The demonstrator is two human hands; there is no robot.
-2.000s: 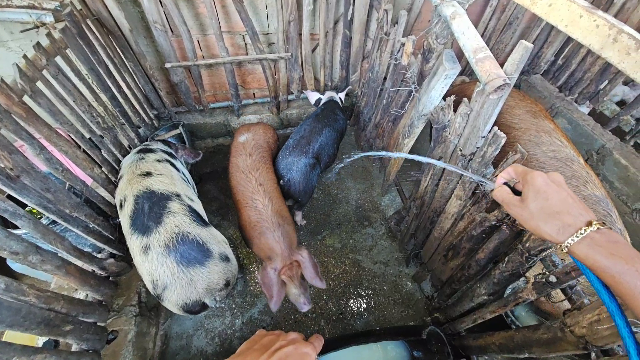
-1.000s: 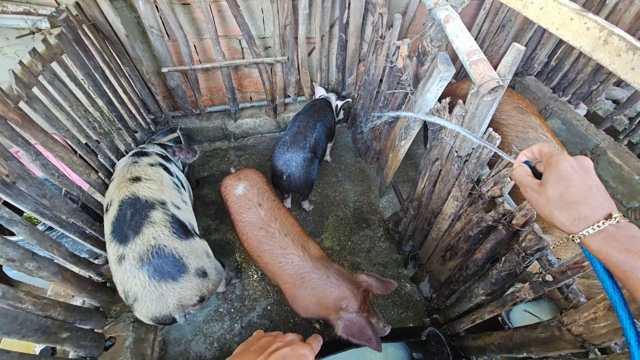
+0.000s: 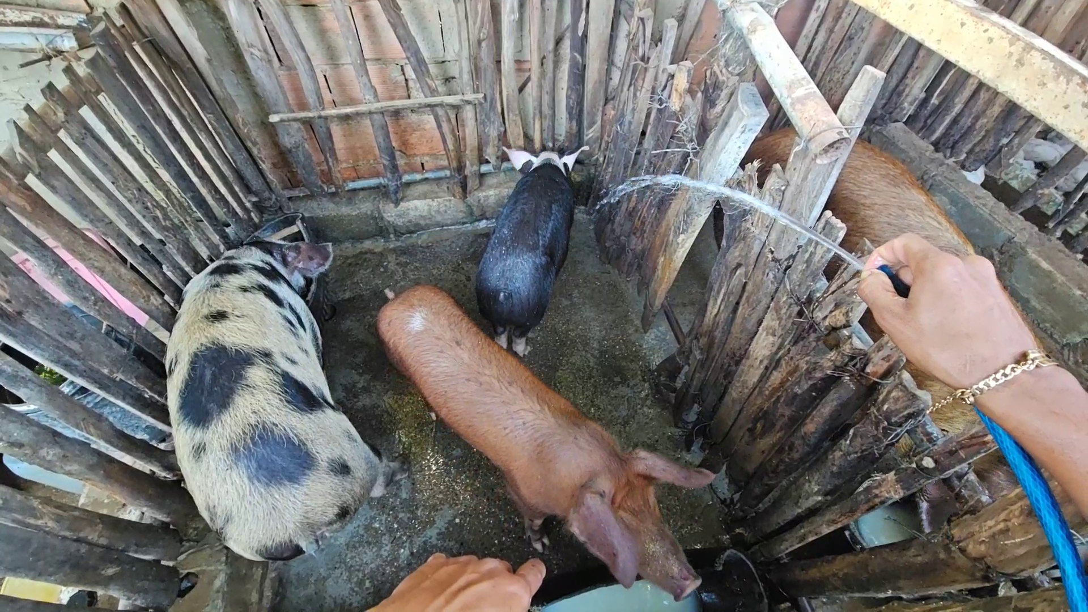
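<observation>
My right hand (image 3: 948,310), with a chain bracelet at the wrist, grips the end of a blue hose (image 3: 1033,501). A stream of water (image 3: 739,197) arcs leftward from it over the stake fence. At the bottom edge is my left hand (image 3: 463,585), its fingers curled; whether it holds something is hidden. Just right of it, a reddish-brown pig (image 3: 501,399) has its snout over a basin (image 3: 625,597). A black pig (image 3: 529,246) with pale ears faces the back wall, and a spotted pig (image 3: 259,408) stands at the left with its head by a dark container.
Rough wooden stakes (image 3: 765,289) divide this pen from one at the right, where another brown pig (image 3: 884,195) stands. A slatted fence (image 3: 85,280) lines the left side. The concrete floor (image 3: 425,527) is wet. A pale beam (image 3: 994,59) crosses the upper right.
The reddish-brown pig has turned from nearly straight down the view to a diagonal, its head now further right. The water stream, lower and over the pen floor before, now reaches the right-hand stakes.
</observation>
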